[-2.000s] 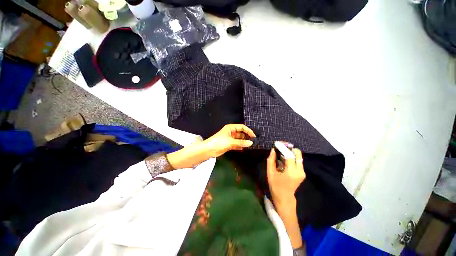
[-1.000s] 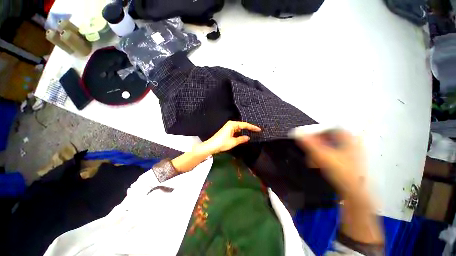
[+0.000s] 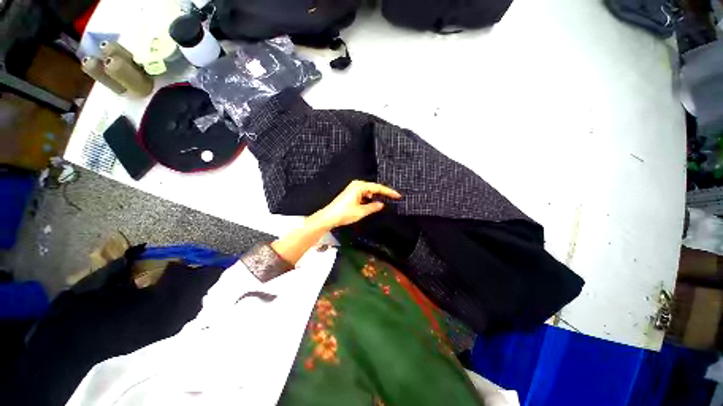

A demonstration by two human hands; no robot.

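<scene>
The dark checked garment (image 3: 444, 178) lies on the white table, with its plain black side (image 3: 515, 266) showing at the lower right and hanging toward my lap. My left hand (image 3: 357, 204) is at the near edge of the checked flap, thumb and index finger pinching the cloth edge. A small dark spot shows by the fingertips; I cannot tell if it is a button. My right hand is not in view. No needle or thread can be made out.
A round black tray (image 3: 178, 131) with red rim holds dark buttons and a white disc. Around it are a phone (image 3: 128, 148), a clear plastic bag (image 3: 254, 75), thread cones (image 3: 125, 73) and a bottle (image 3: 198, 49). Black garments (image 3: 281, 17) lie at the far side.
My right hand was near the cloth edge, then swung right in a blur, and is now out of the picture. My left hand stays at the cloth edge. The black cloth lies uncovered at the right.
</scene>
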